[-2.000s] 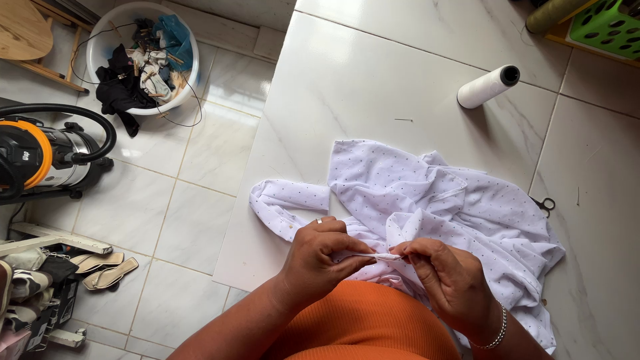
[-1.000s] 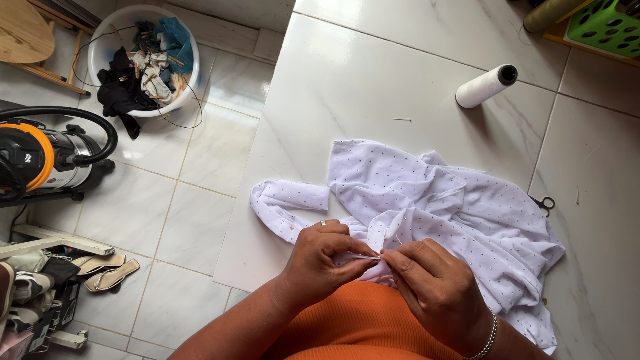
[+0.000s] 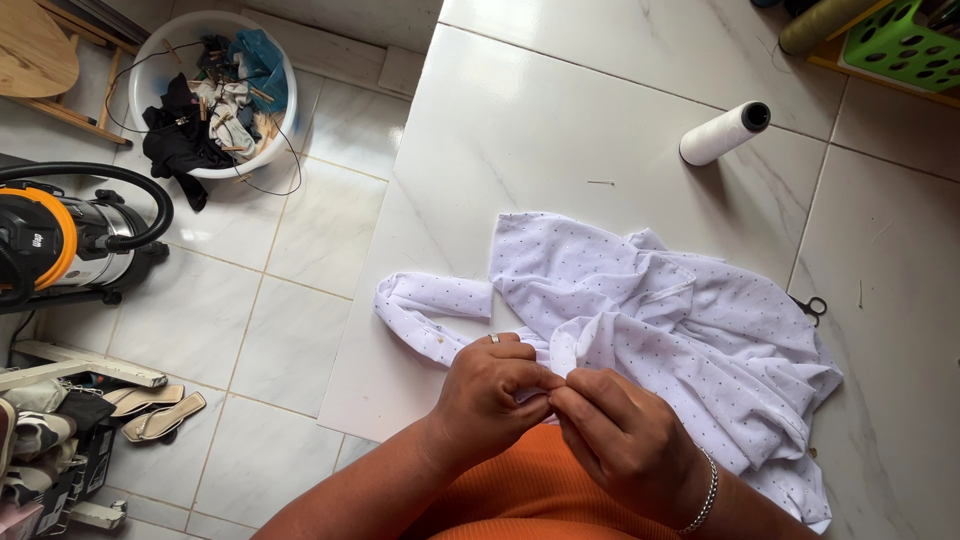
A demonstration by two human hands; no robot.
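Note:
White fabric with small shiny dots (image 3: pixel 720 322) lies bunched on a tiled tabletop, one narrow strip (image 3: pixel 442 296) looping out to the left. At the table's near edge, my left hand (image 3: pixel 499 394), with a ring, pinches the fabric's edge between thumb and index finger. Fingertip to fingertip with it, my right hand (image 3: pixel 626 435) pinches the same spot; whether a needle or pin is between them is hidden. Beyond the fabric stands a cone of white thread (image 3: pixel 724 133). Black scissors handles (image 3: pixel 812 307) show from under the fabric's right side. A pin (image 3: pixel 601 182) lies on the tabletop.
Another pin (image 3: pixel 860 294) lies at the right. A green perforated basket (image 3: pixel 904 49) is at the top right corner. On the floor at left are a white basin (image 3: pixel 139 82) of cloths and clothespins, a vacuum cleaner (image 3: pixel 75 232), sandals (image 3: pixel 163 416) and a shoe rack (image 3: pixel 90 362).
Two seconds ago my fingertips were slightly apart with a bit of white fabric stretched between them; now they meet. My right hand has shifted slightly left.

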